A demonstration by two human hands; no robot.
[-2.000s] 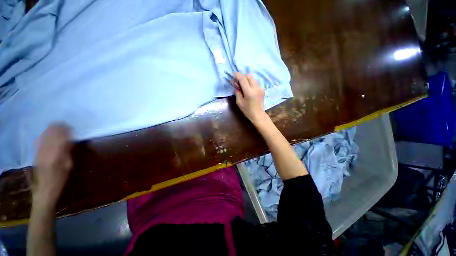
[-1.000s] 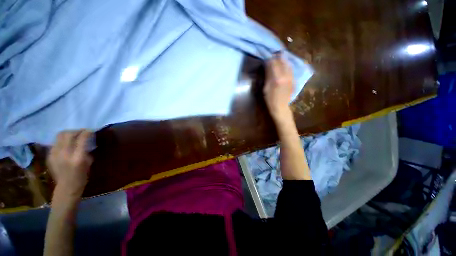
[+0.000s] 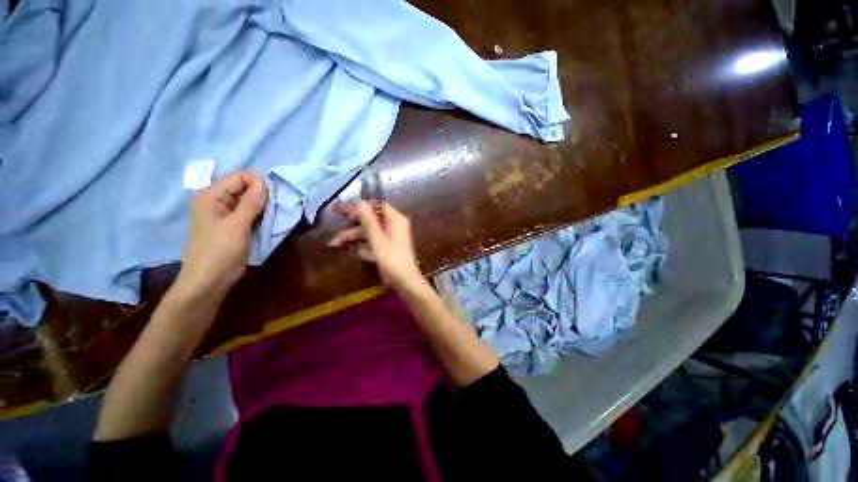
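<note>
A light-blue shirt (image 3: 160, 122) lies on the table, its sleeve stretched to the right and ending in a cuff (image 3: 544, 99). A small white care label (image 3: 198, 174) shows on the cloth. My left hand (image 3: 223, 226) pinches the shirt at its near edge, where the cloth is bunched. My right hand (image 3: 378, 240) is just right of that edge, apart from the cloth. Small thread snips (image 3: 346, 209) with a reddish part show at its fingers, partly hidden; the blades are hard to make out.
The shiny brown table (image 3: 640, 104) has a yellow edging (image 3: 292, 325) on the near side. Below it at right stands a pale grey bin (image 3: 696, 311) with crumpled blue shirts (image 3: 574, 292). A magenta apron (image 3: 329, 362) is on my lap. A blue object (image 3: 800, 179) is at far right.
My right hand has let go of the cloth on the right and moved left and down towards my left hand. My left hand has moved right and up. The sleeve now lies extended and the near edge is bunched.
</note>
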